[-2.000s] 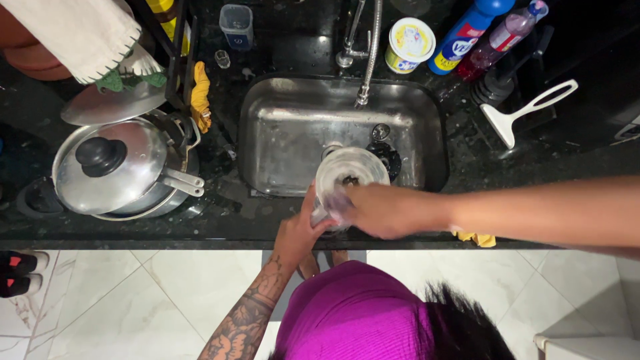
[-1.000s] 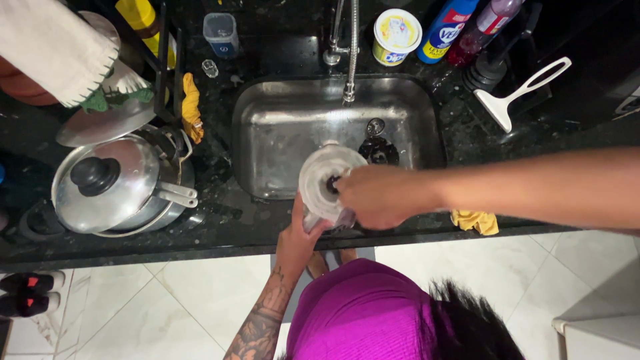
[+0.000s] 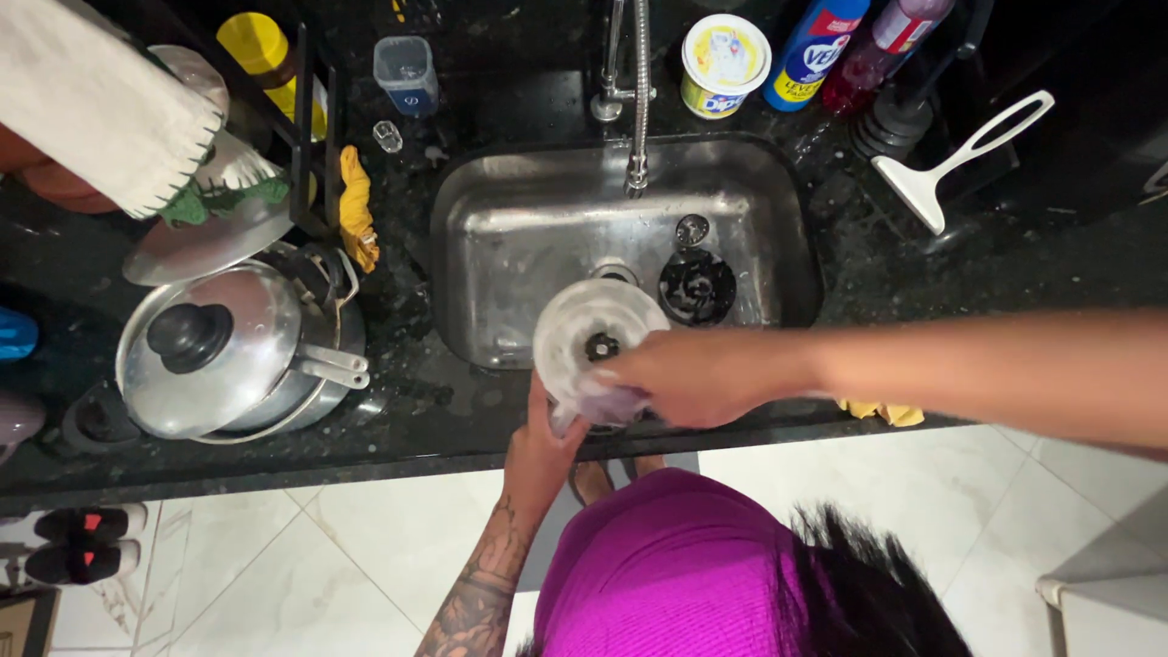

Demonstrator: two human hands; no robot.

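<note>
A clear blender jar [image 3: 584,319], its inside and rim coated with whitish suds, is tilted over the near edge of the steel sink [image 3: 511,228]. My left hand [image 3: 543,452] grips it by the handle from the near left. At the rim, my right hand [image 3: 703,379] is closed on a blurred, pale purplish sponge or cloth that touches the jar. A dark blade hub shows at the jar's bottom. Beyond it in the basin lie a black round lid [image 3: 697,286] with suds on it and a small round drain strainer [image 3: 692,230]. The faucet hose [image 3: 640,109] hangs over the basin's far side.
On the left stand lidded pots [image 3: 210,347] beside a yellow cloth [image 3: 357,210] and a black rack [image 3: 306,119]. Behind the sink are a plastic tub [image 3: 725,68], a blue bottle [image 3: 812,55] and a small container [image 3: 406,78]. A white squeegee [image 3: 958,164] lies at right.
My right hand has moved from the jar's opening to the near side of its rim. My left hand keeps hold of the jar.
</note>
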